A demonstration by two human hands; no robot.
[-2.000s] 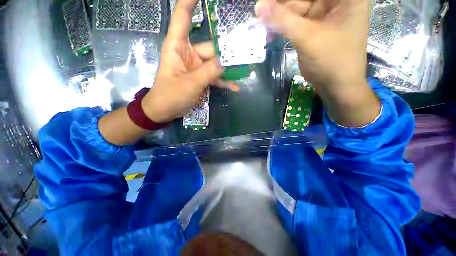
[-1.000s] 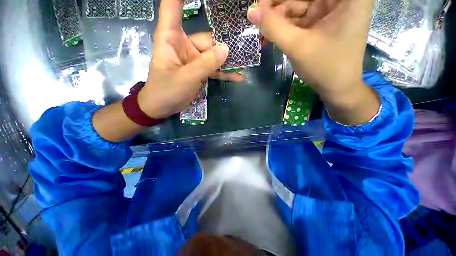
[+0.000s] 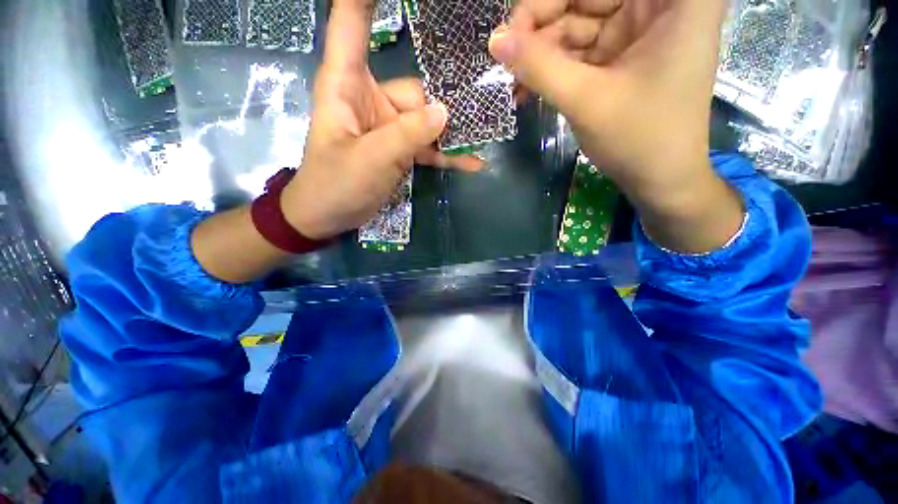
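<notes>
A circuit board covered with net-patterned film [image 3: 465, 84] is held up between my hands, with a thin green edge at its bottom and left side. My left hand [image 3: 366, 138] grips its lower left edge between thumb and fingers. My right hand [image 3: 615, 84] has thumb and fingertips at its upper right edge; the fingers are curled and partly hide the contact. The board's upper end is cut off by the picture's top edge.
A bare green board [image 3: 588, 209] lies right of centre, a film-covered board [image 3: 387, 221] below my left hand. More patterned film sheets [image 3: 280, 24] lie upper left. Bagged film sheets [image 3: 788, 74] lie right. A person's pink sleeve [image 3: 855, 315] shows at the right edge.
Two seconds ago the film looked bright and a broad green end showed under it. Now the film looks dark and lies almost down to the board's bottom edge. Both hands stay nearly in place.
</notes>
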